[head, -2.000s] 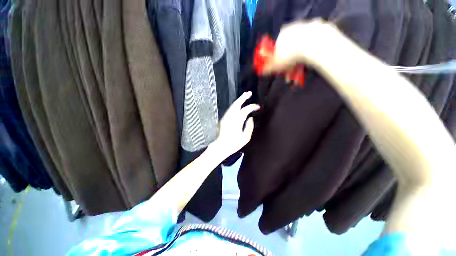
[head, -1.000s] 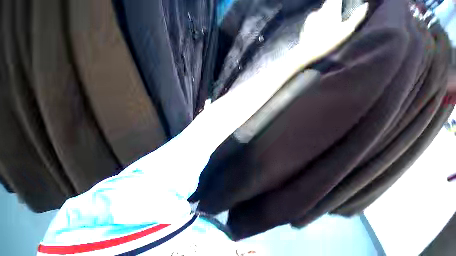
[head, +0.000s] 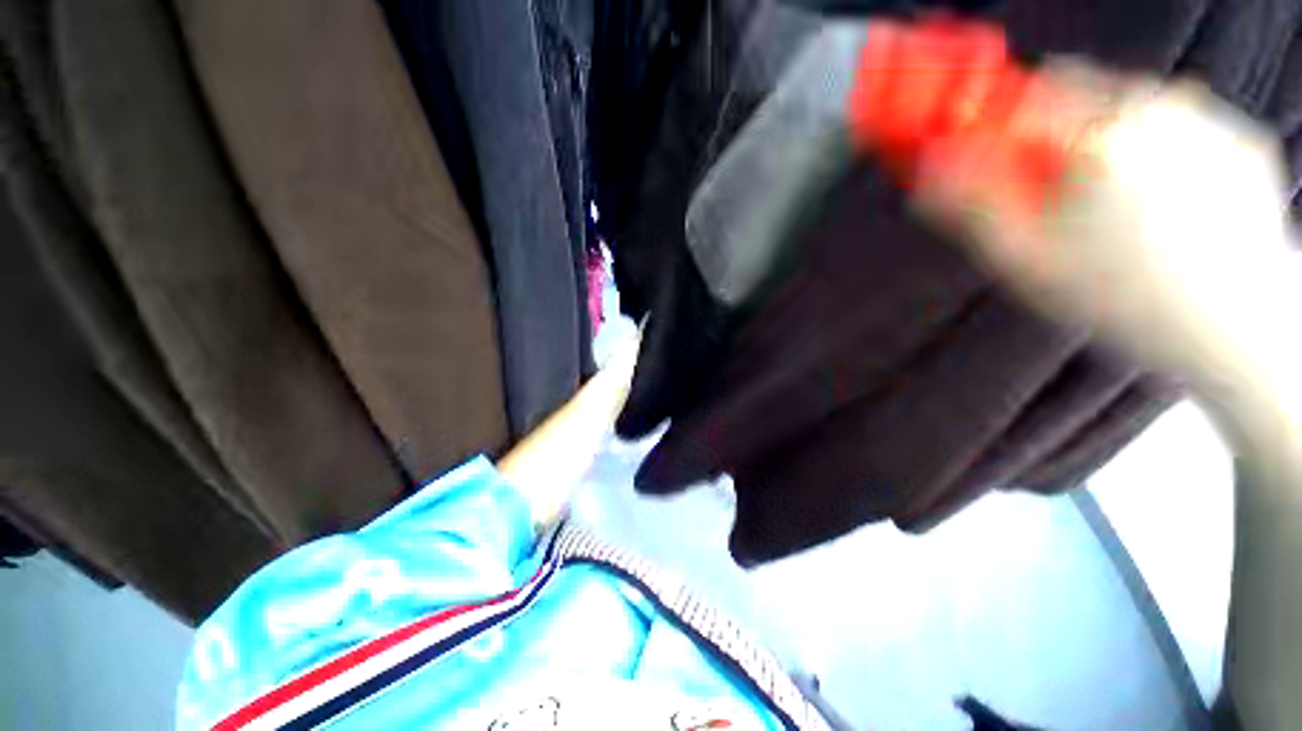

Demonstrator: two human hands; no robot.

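Note:
Dark brown garments point(head: 871, 329) hang in a row on the right, with lighter brown ones point(head: 314, 214) on the left. Black and navy garments point(head: 521, 200) hang between them. A grey panel with a rounded end point(head: 764, 179) hangs against the dark pieces. My right hand point(head: 1142, 172) is blurred at the upper right and holds a bright red handled tool point(head: 971, 107), perhaps thread scissors, in front of the dark garments. My left hand point(head: 621, 343) is at the gap between the garments; its fingers are mostly hidden, so its grip cannot be told.
A bit of magenta fabric point(head: 597, 286) shows low in the gap. A white surface point(head: 1171, 500) with a dark edge stands at the lower right. The pale floor point(head: 885, 628) shows below the hems, with a small dark object point(head: 1000, 714) at the bottom edge.
My right hand with the red tool has come into view at the upper right. My left hand has moved down and left from the dark garments to the gap, and the grey panel hangs lower.

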